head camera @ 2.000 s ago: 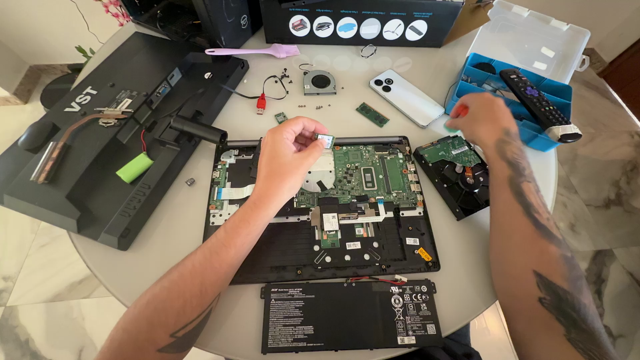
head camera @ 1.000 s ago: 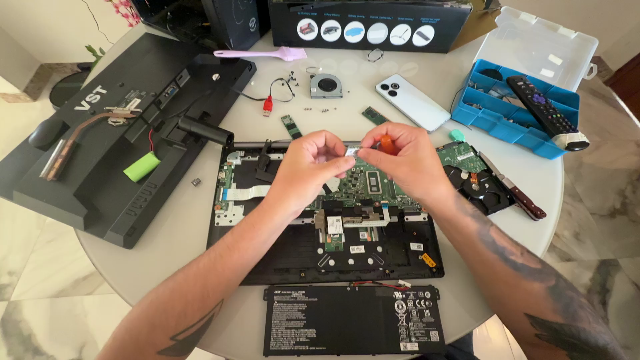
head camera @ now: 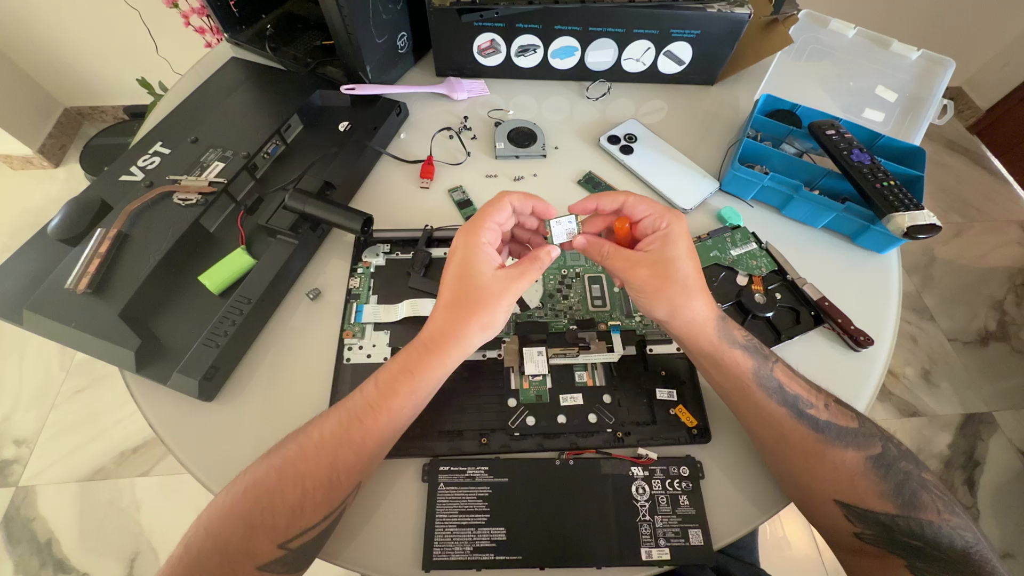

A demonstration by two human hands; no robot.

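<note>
A small wireless card module (head camera: pixel 564 230) with a white label is pinched between my left hand (head camera: pixel 500 264) and my right hand (head camera: pixel 644 260), above an opened laptop base (head camera: pixel 432 408). An orange object (head camera: pixel 623 232), its kind unclear, sits within the right hand's curled fingers. Beneath the hands lies the laptop's green motherboard (head camera: pixel 566 292), partly hidden by them. Behind the hands lie a memory module (head camera: pixel 462 202) and another small green circuit board (head camera: pixel 596 182). The Acer battery pack (head camera: pixel 560 512) lies in front of the laptop base.
Left is a monitor (head camera: pixel 160 232) with a copper heat pipe (head camera: pixel 132 208) on it. A cooling fan (head camera: pixel 520 138), loose screws (head camera: pixel 518 178) and a smartphone (head camera: pixel 660 164) lie behind. Rightward are a hard drive (head camera: pixel 760 300), a knife (head camera: pixel 828 308) and a blue organizer box (head camera: pixel 824 188) holding a remote control (head camera: pixel 864 172).
My right hand has come from beside the blue box to join the left at the small module. The knife beside the hard drive, hidden at first, shows now.
</note>
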